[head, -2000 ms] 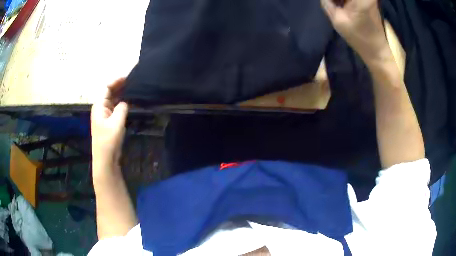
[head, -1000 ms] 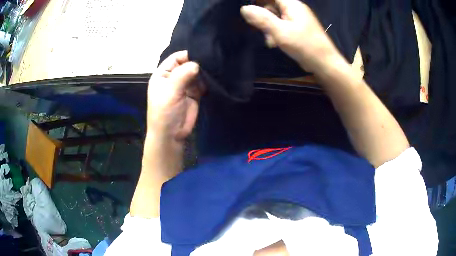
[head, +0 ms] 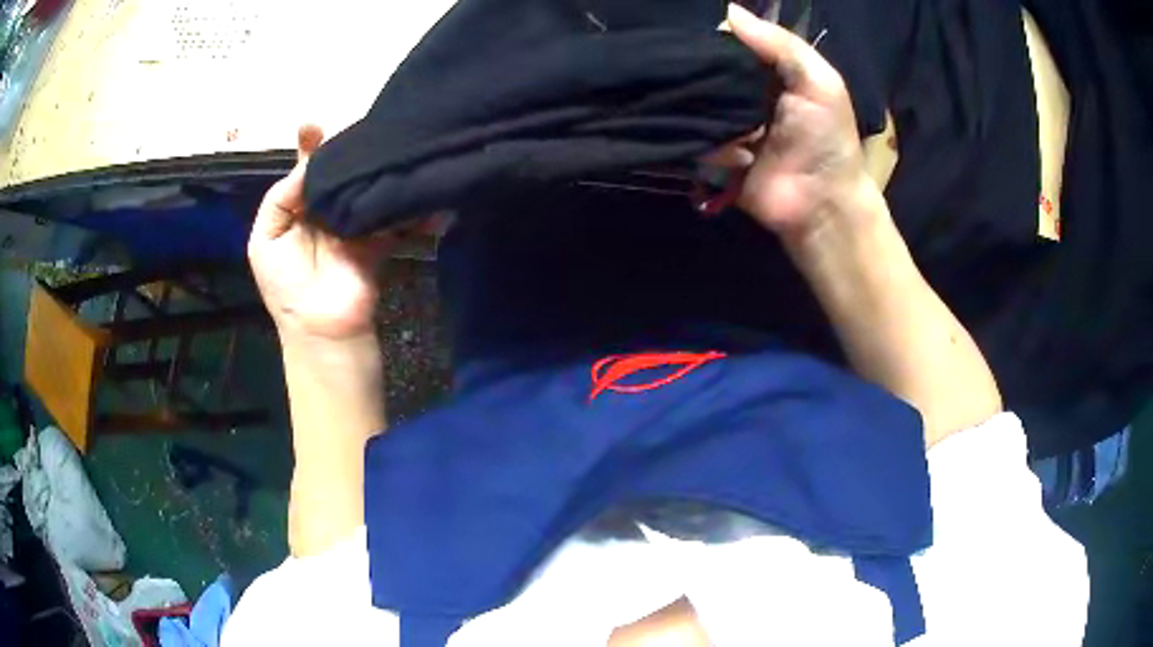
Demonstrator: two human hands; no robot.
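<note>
A black garment [head: 531, 114] is stretched between my two hands above the table's front edge, its folded edge bunched in several layers. My left hand [head: 316, 247] grips its left end, fingers partly behind the cloth. My right hand [head: 797, 139] grips its right end, thumb on top. A small dark red thing [head: 716, 200] shows under the fingers of my right hand; I cannot tell what it is. Thin pale lines, perhaps threads, run left from it below the cloth. Short pale threads show on top of the cloth.
A pale sheet with small marks [head: 215, 38] lies on the table [head: 76, 139] at left. More black garments [head: 974, 164] hang over the table at right. Below left are a wooden stool [head: 63, 360], a green floor [head: 177, 506] and white bags or cloth [head: 76, 506].
The black garment was flat on the table, then folded up between my hands, and is now stretched sideways. My left hand has moved left and my right hand right since a second ago.
</note>
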